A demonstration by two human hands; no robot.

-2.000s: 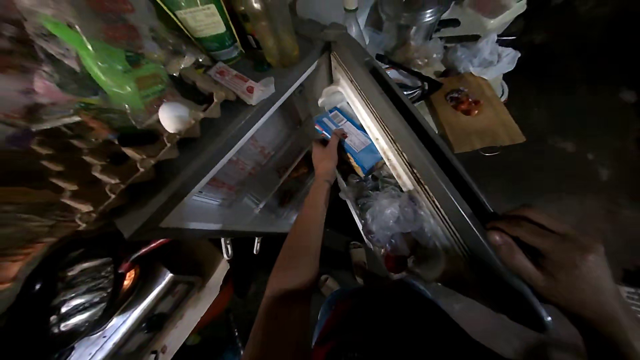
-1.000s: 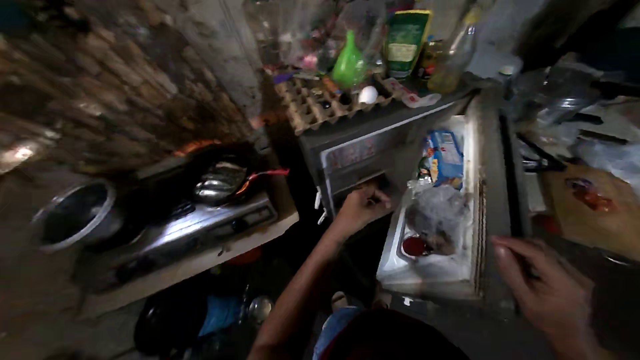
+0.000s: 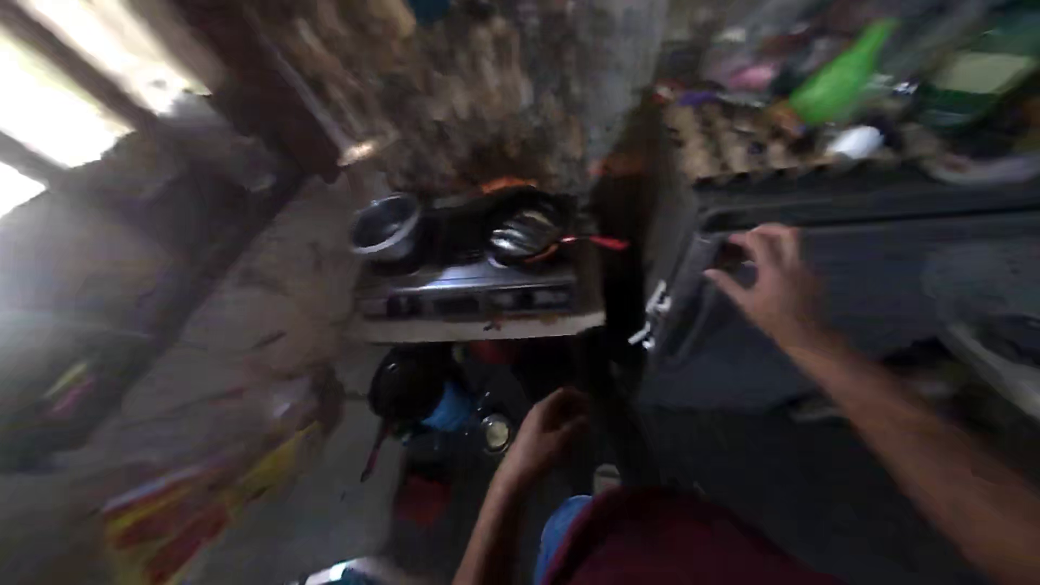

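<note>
My right hand (image 3: 768, 276) is at the upper left edge of the dark refrigerator door (image 3: 877, 284), which stands closed; its fingers are curved and apart, and nothing shows between them. Low in the middle, my left hand (image 3: 548, 431) hangs in front of the gap beside the refrigerator, its fingers loosely curled, with no object visible in it. Ahead of it is a gas stove (image 3: 471, 288) bearing a metal pot (image 3: 387, 227) on the left and a pan (image 3: 526, 231) with a red-handled utensil (image 3: 597, 241) on the right.
An egg tray (image 3: 723, 150) with a white egg (image 3: 856, 142) and a green plastic bottle or funnel (image 3: 845, 77) stand on the refrigerator. Beneath the stove are a dark pot (image 3: 402, 382) and a blue object (image 3: 448, 408). White hooks (image 3: 650, 317) hang on the refrigerator's side.
The refrigerator door, open in both earlier frames, is now closed. My left hand has drawn back from the refrigerator's opening. The view has swung left toward the stove.
</note>
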